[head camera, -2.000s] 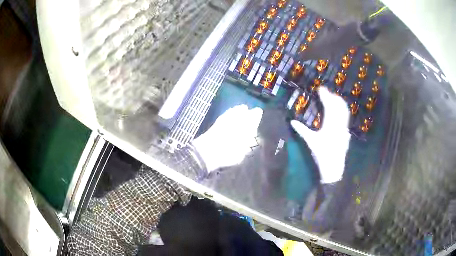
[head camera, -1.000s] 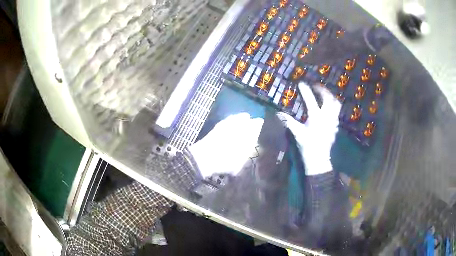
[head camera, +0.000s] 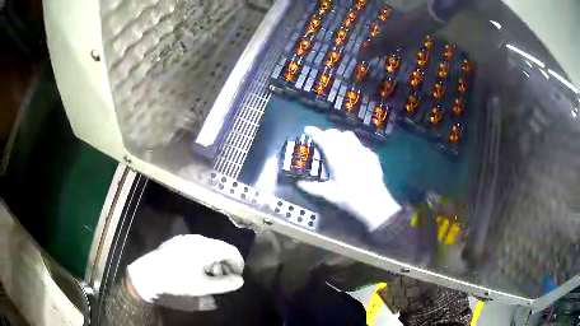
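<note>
Behind the clear window, my right hand (head camera: 350, 175) in a white glove grips one small black and grey unit (head camera: 301, 159) with orange copper on its open face, at its right side over the teal mat. My left hand (head camera: 187, 269), also white-gloved, is outside the booth at the lower left, fingers curled. A small dark thing shows at its fingers; I cannot tell whether it is a held part. Rows of units (head camera: 337, 57) with orange spots lie at the back of the mat (head camera: 289, 118).
A slotted grille (head camera: 245, 130) and pale bar (head camera: 238, 76) are left of the mat. A perforated strip (head camera: 264, 200) lies at the front. The white window frame (head camera: 267, 221) runs between my hands. Grey foam (head camera: 159, 70) lines the left side; green conveyor (head camera: 67, 210) is outside.
My left hand has left the booth and moved down outside its frame. My right hand has moved from the rows toward the front left, with a unit now in its grip.
</note>
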